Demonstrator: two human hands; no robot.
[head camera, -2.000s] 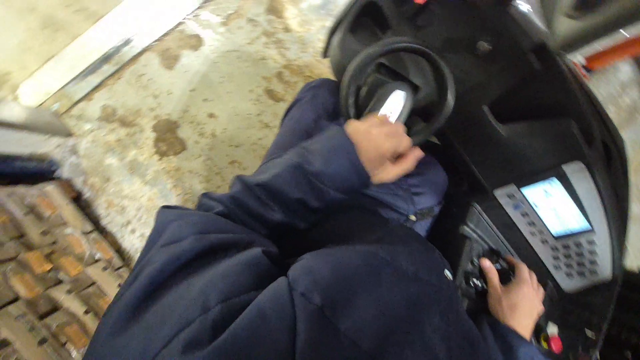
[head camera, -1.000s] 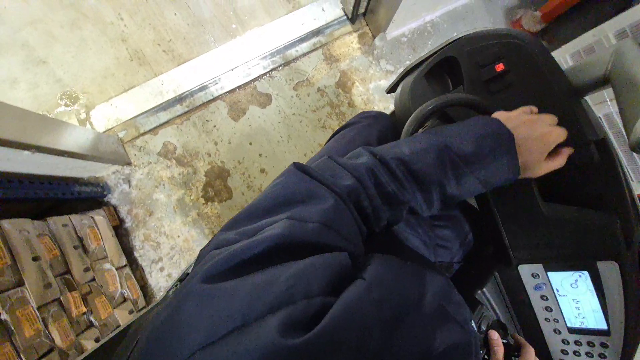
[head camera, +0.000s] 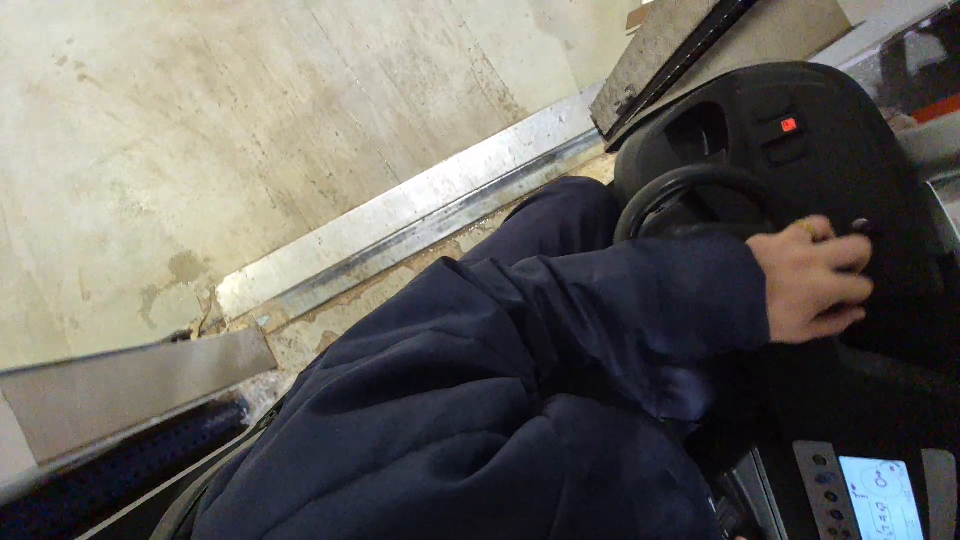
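Observation:
My left hand (head camera: 814, 281), palm down with bent fingers spread apart, is over the right side of the black steering wheel (head camera: 701, 174) and the dark dashboard. Nothing shows between its fingers; whether the palm touches the wheel rim is hidden. The navy sleeve covers the lower part of the wheel. Only a sliver of my right hand (head camera: 739, 537) shows at the bottom edge, near the dark controls (head camera: 727, 517), so its hold is hidden. A lit display (head camera: 881, 495) with buttons beside it is at the lower right. A small red light (head camera: 788, 124) glows on the dashboard.
A metal threshold strip (head camera: 420, 202) crosses the stained floor (head camera: 225, 150) left of the vehicle. A door-frame panel (head camera: 142, 390) stands at the lower left, beside a dark blue perforated beam (head camera: 135, 465). Another panel (head camera: 660, 52) stands close to the vehicle's front.
My left hand has moved from the near side of the steering wheel to its right side. My right hand has nearly left the view. The threshold is nearer; the stacked goods at left are out of view.

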